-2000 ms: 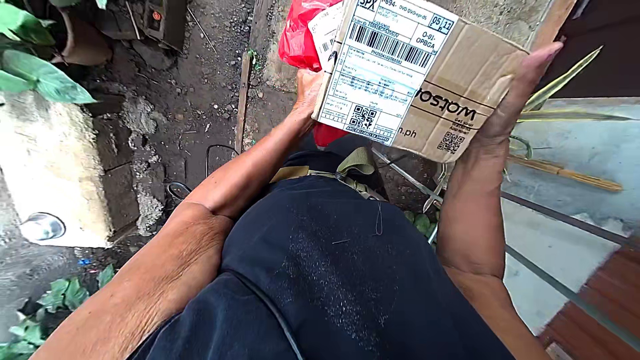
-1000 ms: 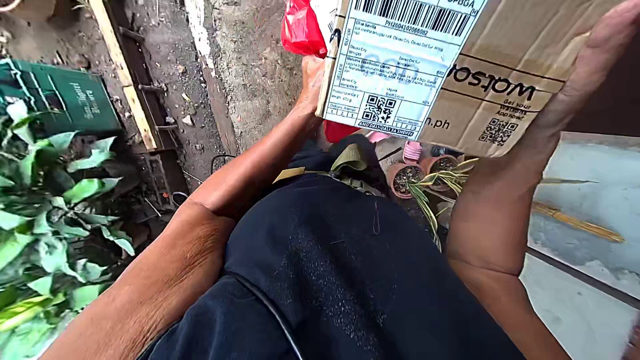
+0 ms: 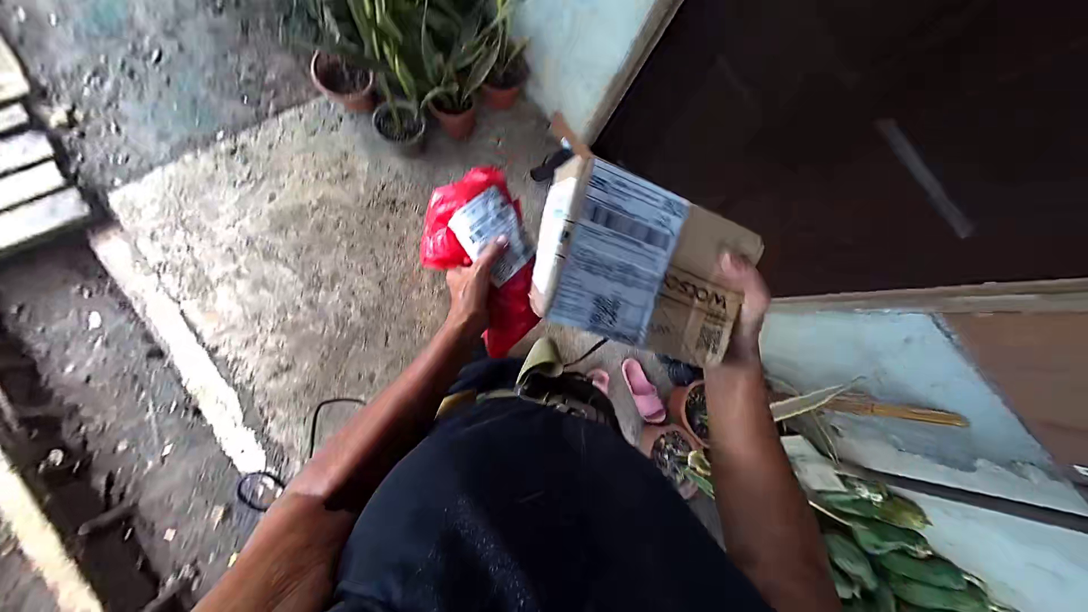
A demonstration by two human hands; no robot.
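Note:
My left hand [image 3: 474,285] grips a red plastic parcel [image 3: 459,212] with its thumb on the white label that faces up. To the right of it, my right hand [image 3: 746,293] holds a brown cardboard box [image 3: 710,242] by its far right edge. A large printed shipping label [image 3: 620,251] covers the left part of the box's top face, and dark print shows on the bare cardboard. The box is tilted, its left side covered in white. Both parcels are held in front of my waist, close together; whether they touch is hard to tell.
Several potted plants [image 3: 455,119] stand by the pale blue wall ahead. A dark doorway [image 3: 816,153] opens at the upper right. Pink slippers [image 3: 643,391] and more pots [image 3: 671,446] lie low on the right. Rough concrete floor [image 3: 323,238] spans the left, with a raised edge [image 3: 183,357].
My left hand and the red parcel, partly behind the box earlier, now show beside it. The box sits farther from the camera. The view has swung widely, to the doorway and plant pots.

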